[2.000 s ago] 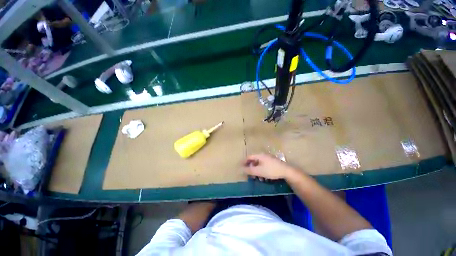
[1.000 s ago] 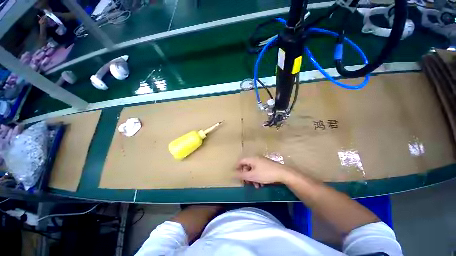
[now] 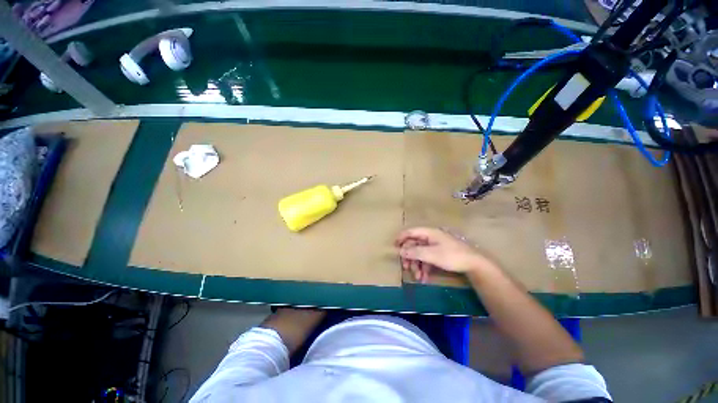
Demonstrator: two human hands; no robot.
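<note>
My right hand (image 3: 431, 253) rests on the cardboard bench mat (image 3: 362, 252) near its front edge. Its fingers are loosely curled and a little apart, and I see nothing in it. My left hand is not visible; the left forearm goes down below the bench edge by my lap. A yellow squeeze bottle (image 3: 309, 208) lies on its side left of my right hand, its thin nozzle pointing up and right. The black auto-feed screwdriver (image 3: 551, 118) hangs tilted above the mat, its metal nose (image 3: 488, 183) beyond my right hand.
A crumpled white wipe (image 3: 198, 160) lies on the mat at left. A headset (image 3: 157, 55) is on the green conveyor (image 3: 331, 63) behind the pale rail (image 3: 315, 116). A small metal ring (image 3: 416, 120) is on the rail. Stacked cardboard (image 3: 693, 212) stands at right, a plastic-wrapped bundle (image 3: 16, 189) at left.
The view has shifted. The screwdriver now hangs tilted, its nose to the lower left, where it was nearly upright. My right hand stays near the mat's front edge; its fingers look slightly more spread.
</note>
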